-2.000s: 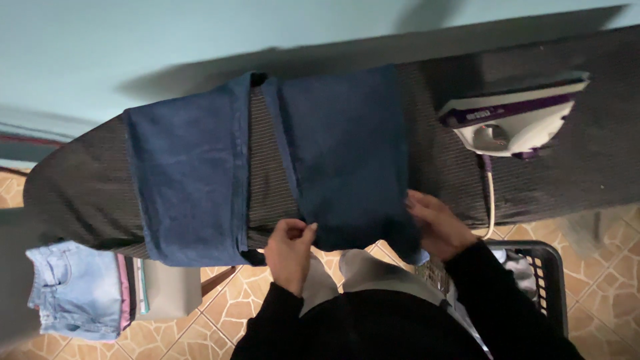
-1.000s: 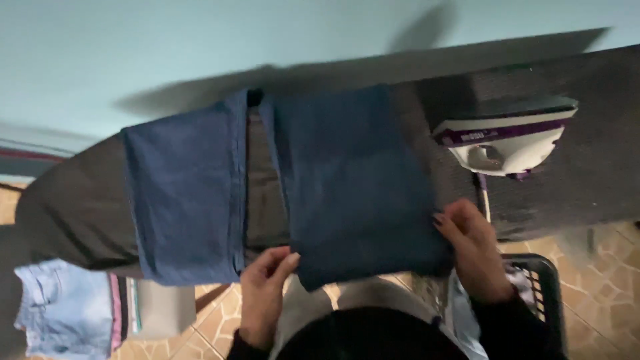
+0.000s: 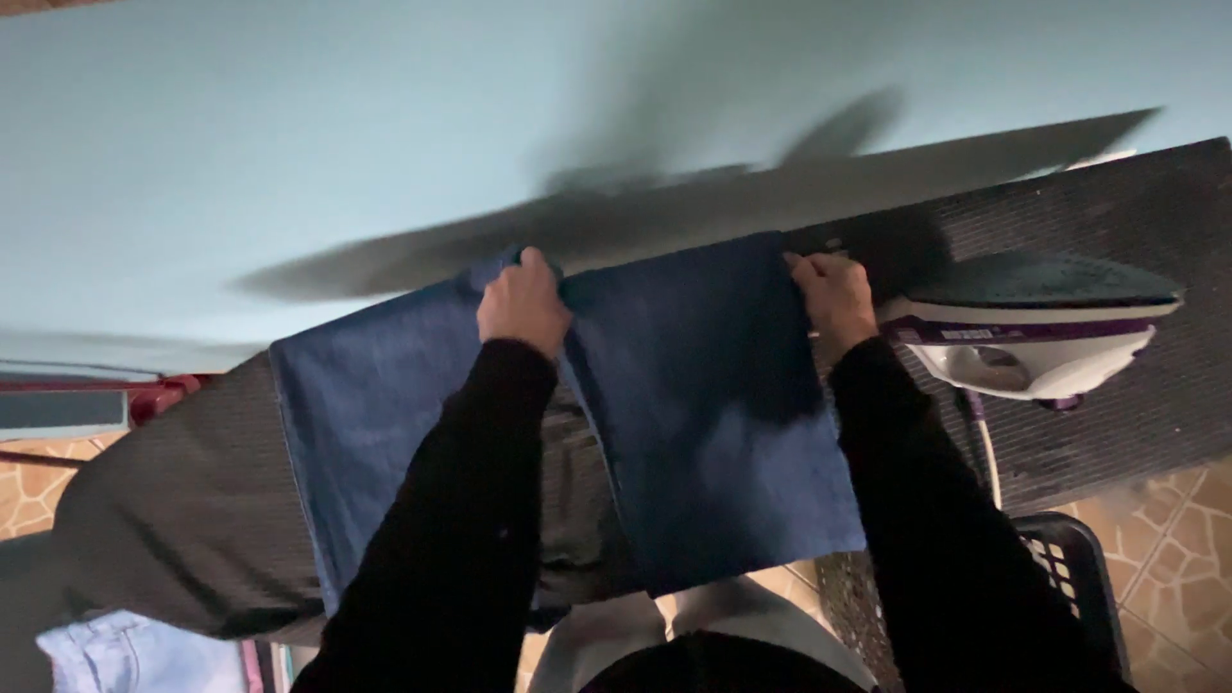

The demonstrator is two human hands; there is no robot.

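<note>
Dark blue trousers (image 3: 703, 414) lie across a dark ribbed ironing board (image 3: 202, 500), one leg on each side of a gap. At the far edge, near the top of that gap, my left hand (image 3: 526, 300) grips the cloth with curled fingers. My right hand (image 3: 835, 294) pinches the far right corner of the right leg. Close to the right of that hand, a white and purple steam iron (image 3: 1039, 337) rests on the board, its soleplate toward the wall and its cord running down.
A pale blue wall (image 3: 289, 144) borders the board's far side. Below right stands a black plastic basket (image 3: 1083, 568). Folded light blue jeans (image 3: 144, 654) are at the lower left, beside other folded cloth. A red frame part (image 3: 166, 397) shows at the left.
Both hands have moved from the near edge of the trousers to the far edge. The view has shifted, with more of the wall in sight.
</note>
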